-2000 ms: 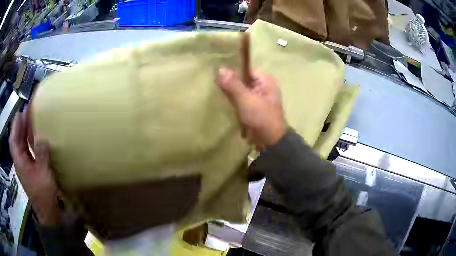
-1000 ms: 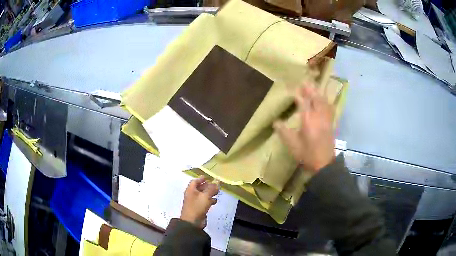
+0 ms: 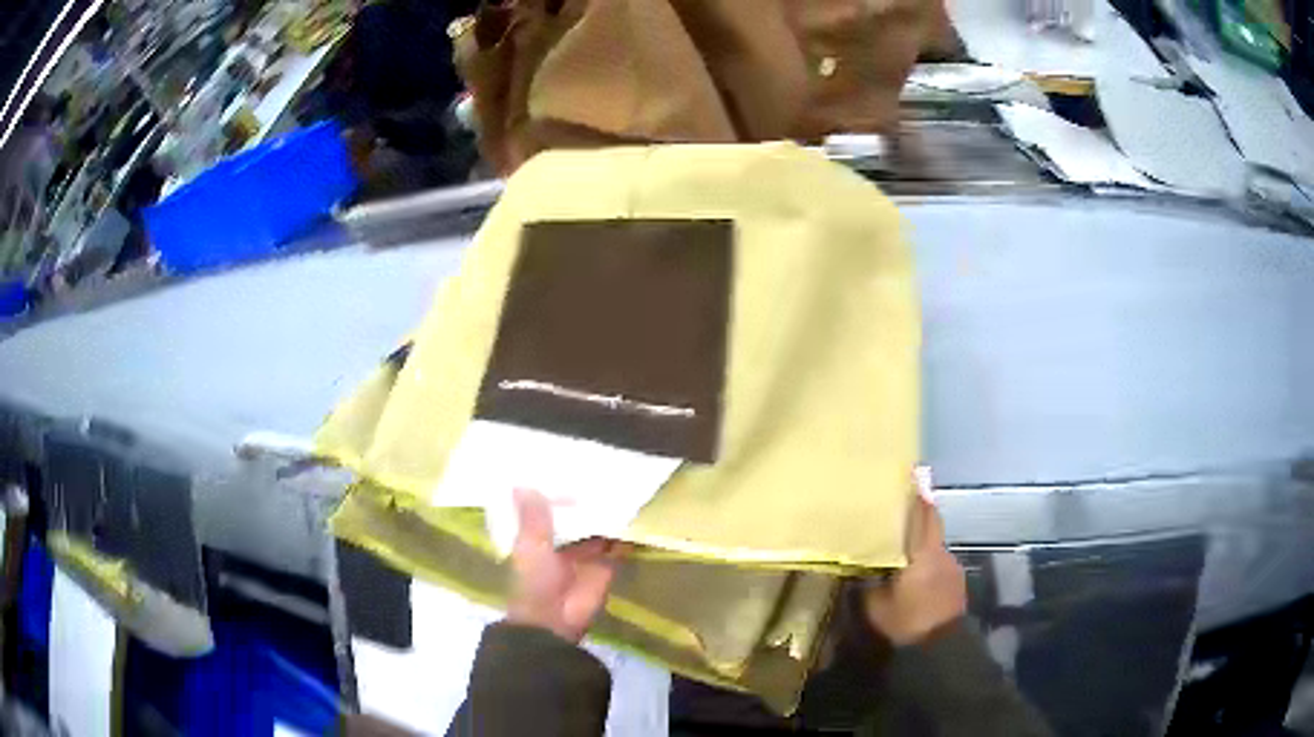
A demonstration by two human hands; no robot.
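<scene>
A tan bag body [image 3: 824, 346] with yellow edges lies on a stack of similar tan pieces [image 3: 663, 598] at the near side of the belt. Its brown zip pocket panel [image 3: 620, 317] faces up, with a thin pale slit. A white pocket flap [image 3: 562, 475] hangs from the panel's lower edge. My left hand [image 3: 559, 576] is at the near edge, thumb over the white flap and fingers at the fabric edge. My right hand [image 3: 925, 583] holds the near right corner of the bag body; some fingers are hidden.
The pale belt [image 3: 1095, 331] runs across behind the stack. Brown fabric [image 3: 620, 72] lies beyond it. A blue bin [image 3: 252, 195] is at the far left. White sheets [image 3: 1066, 144] lie at the far right. Yellow strips [image 3: 123, 583] lie on a metal tray at left.
The top bag body has turned so its brown panel sits square to me. My right hand has moved down to the near right corner; my left hand now touches the near edge.
</scene>
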